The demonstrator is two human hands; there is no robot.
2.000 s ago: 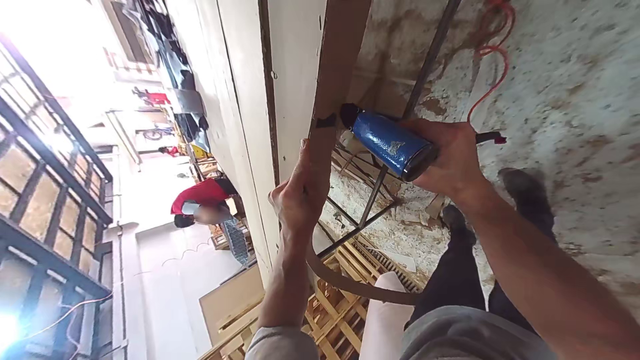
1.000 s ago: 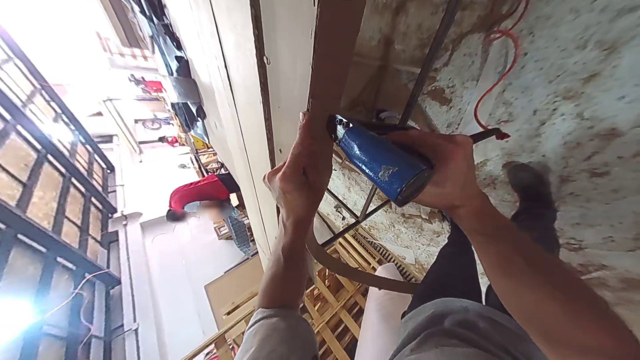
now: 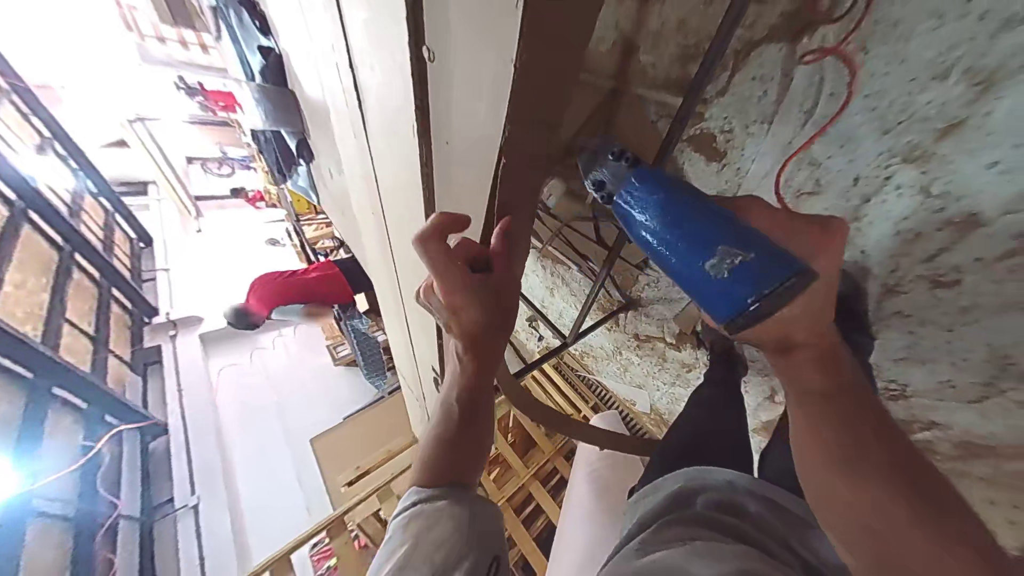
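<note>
My right hand grips a blue handheld tool, probably a pneumatic stapler, by its far side; its dark head with bolts points up and left, apart from the brown strip. My left hand has curled fingers and sits at the edge of a long white panel; whether it pinches anything is unclear. A brown strip runs along the panel's side. Below my left wrist a curved tan band hangs loosely and reaches toward my leg.
A metal frame stands under the panel. Wooden slats and a pale roll lie near my legs. A red hose crosses the stained floor. Another person in a red top bends over at the left, beyond the panel.
The blue tool has come away from the brown strip, its head now apart from it. My left hand has shifted from the strip toward the white panel, its fingers more curled and raised.
</note>
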